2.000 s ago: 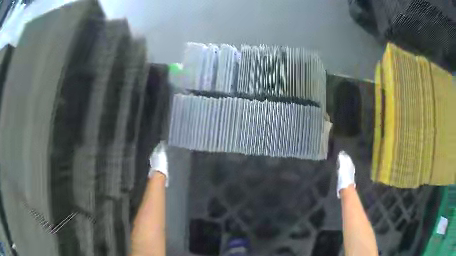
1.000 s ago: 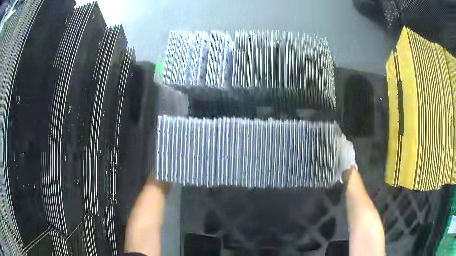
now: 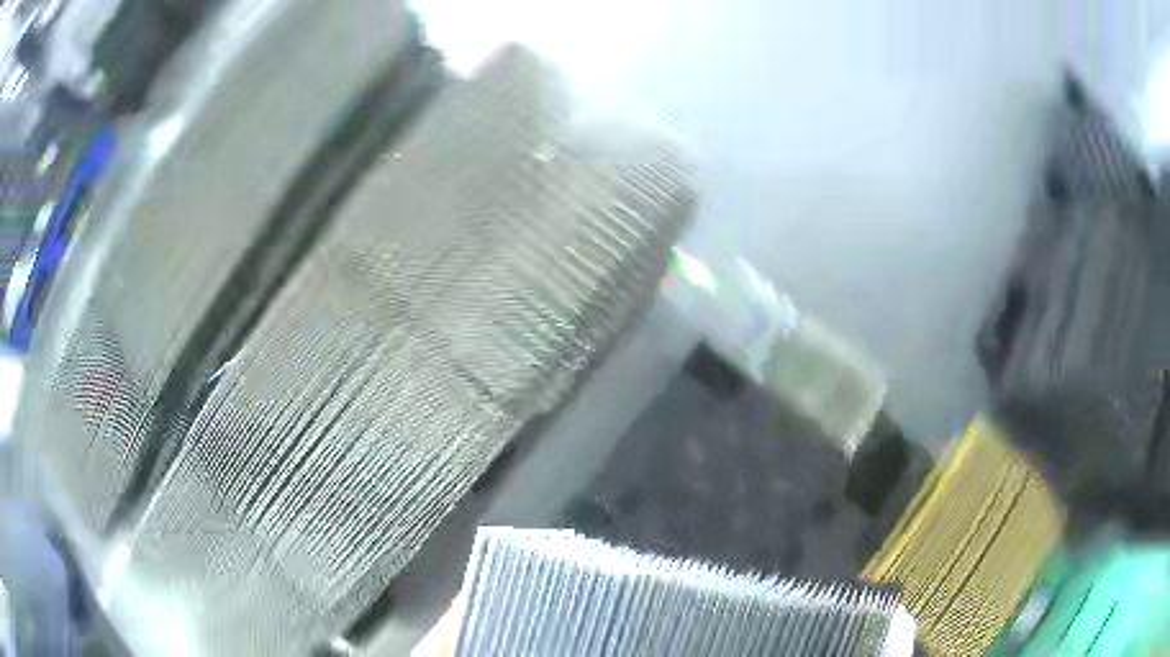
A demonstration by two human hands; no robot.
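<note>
A stack of PCB panels [image 3: 667,610], a long white-grey block of thin upright edges, is at the bottom centre, cut off by the lower edge. My left hand is almost wholly out of the picture; only a bit of skin [image 3: 443,635] shows at the block's left end. My right hand [image 3: 903,631] shows as a small white gloved part at the block's right end. The block is held between the two hands. Another stack of PCB panels [image 3: 828,383] remains on the black pallet [image 3: 757,475], blurred.
Tall grey-brown ribbed piles [image 3: 385,347] fill the left side. A ribbed yellow pile [image 3: 971,539] stands at the lower right, with a bright green pile [image 3: 1110,603] beside it. A dark, blurred object [image 3: 1091,282] is at the right. Pale floor [image 3: 847,180] lies behind.
My hands took hold of the near stack and lifted it away from the one behind; it is now low in the picture. The view has turned and tilted, bringing the grey-brown piles further in.
</note>
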